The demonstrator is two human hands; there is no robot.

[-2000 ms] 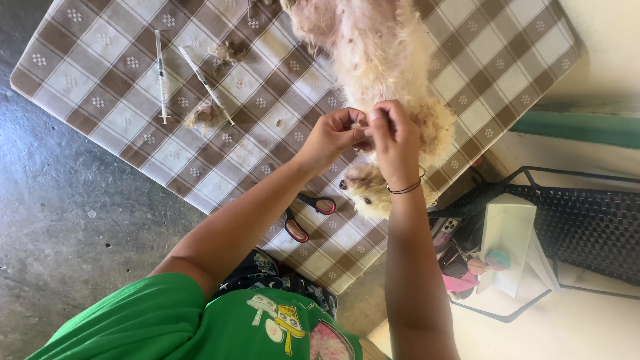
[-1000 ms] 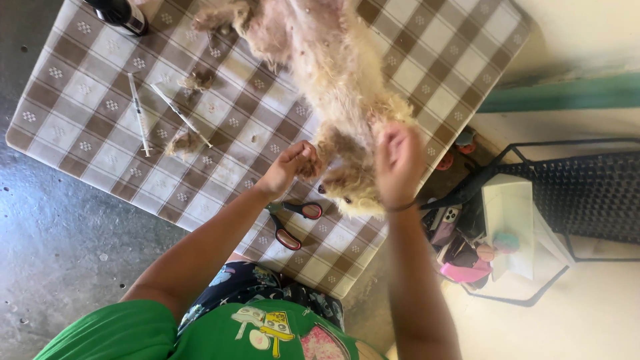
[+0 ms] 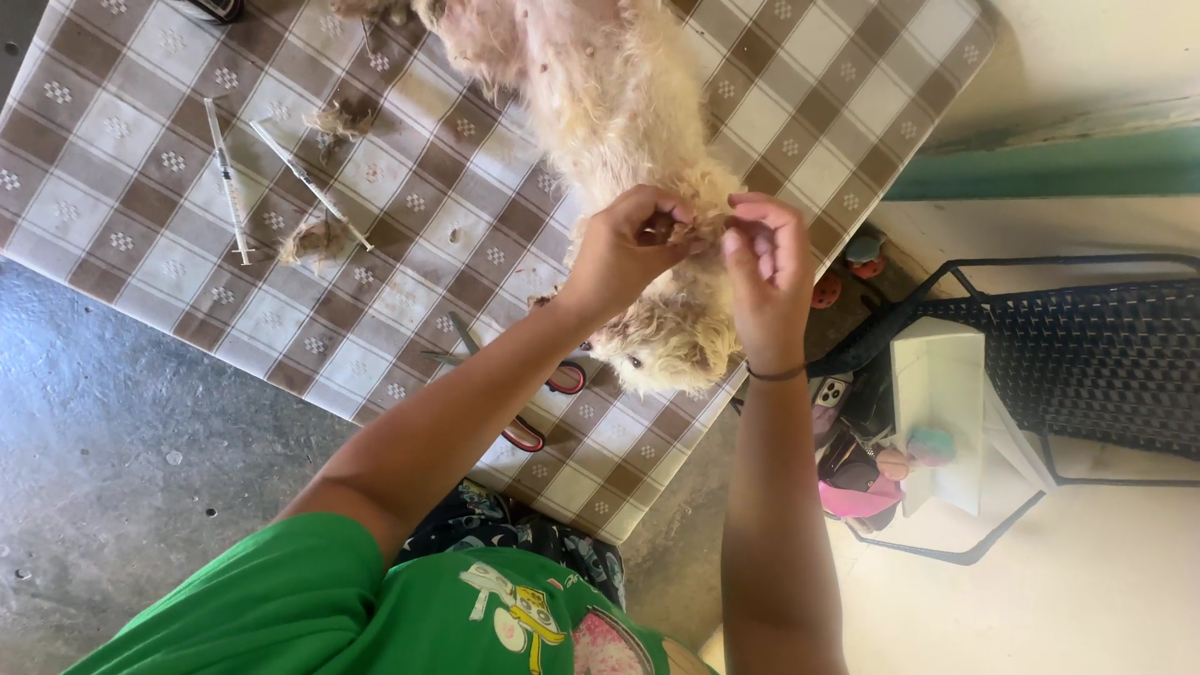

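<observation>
A cream, curly-haired dog (image 3: 619, 122) lies belly up on a checked tablecloth (image 3: 375, 291), its head towards me. At its neck and chest, my left hand (image 3: 633, 248) pinches a tuft of the dog's fur between thumb and fingers. Close by on the right, my right hand (image 3: 769, 262) has its fingertips bent together at the same fur; whether it grips any is unclear. Red-and-black handled scissors (image 3: 522, 433) lie partly beneath my left forearm, their blades spread. Two syringes, one upright in view (image 3: 228, 183) and one slanted (image 3: 311, 185), lie to the left.
Clumps of cut fur (image 3: 314, 241) lie beside the syringes. A dark container (image 3: 214, 7) stands at the top left edge. Right of the table, a black woven chair (image 3: 1106, 347) holds a white box (image 3: 937, 412), a phone (image 3: 831, 392) and a pink item (image 3: 861, 499).
A second ago my hands were apart, the left beside the dog's head; now they are together at its neck fur.
</observation>
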